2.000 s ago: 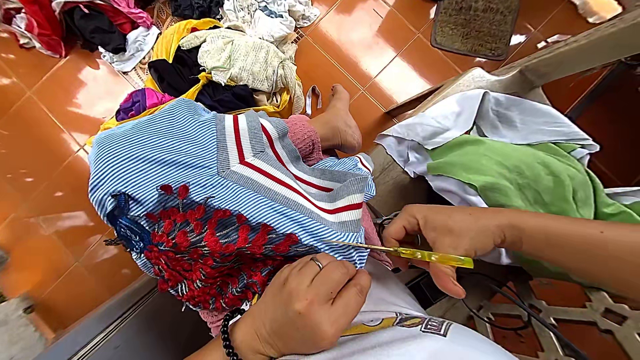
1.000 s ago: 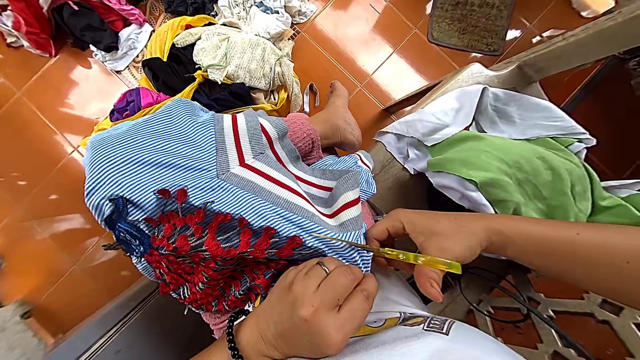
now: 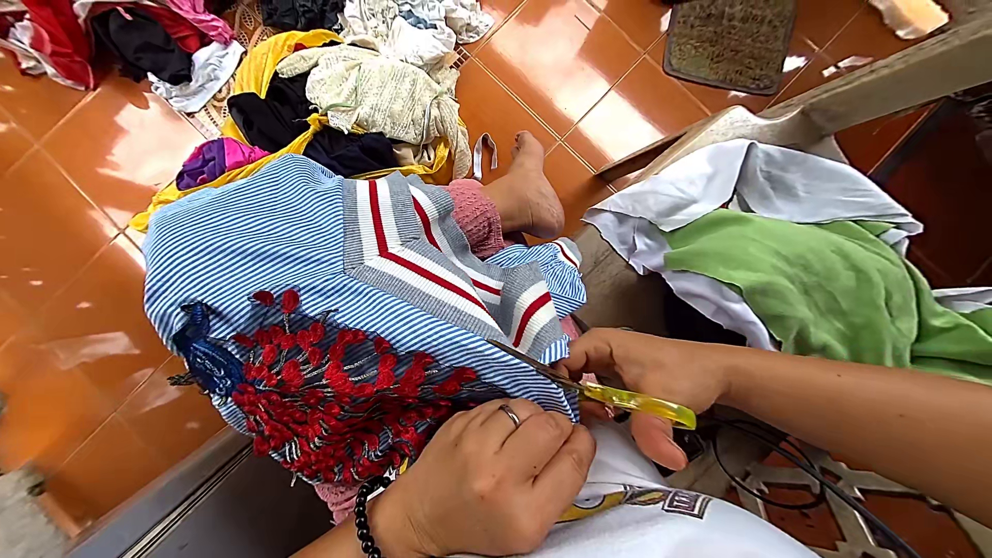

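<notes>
A blue-and-white striped garment point(image 3: 256, 225) with a grey, white and red ribbed band point(image 3: 411, 263) lies over my lap. Red and dark blue embroidery point(image 3: 333, 387) covers its lower part. My left hand point(image 3: 496, 473), wearing a ring and a black bead bracelet, grips the fabric's edge beside the embroidery. In my right hand point(image 3: 651, 380) are scissors with yellow handles point(image 3: 639, 403); their blades lie along the striped fabric just above my left knuckles. Part of the blades is hidden by the cloth, and my right fingers are partly behind the handles.
Piled clothes point(image 3: 372, 93) lie on the orange tiled floor point(image 3: 85, 163) beyond my bare foot point(image 3: 535, 190). Green cloth point(image 3: 806, 287) and pale grey cloth point(image 3: 821, 186) drape over a support at the right. A black cable point(image 3: 798, 457) loops beneath my right forearm. A mat point(image 3: 728, 46) lies farther off.
My right hand with the scissors has moved slightly left along the fabric since the earliest frame, then a little back to the right. My left hand keeps its hold on the garment.
</notes>
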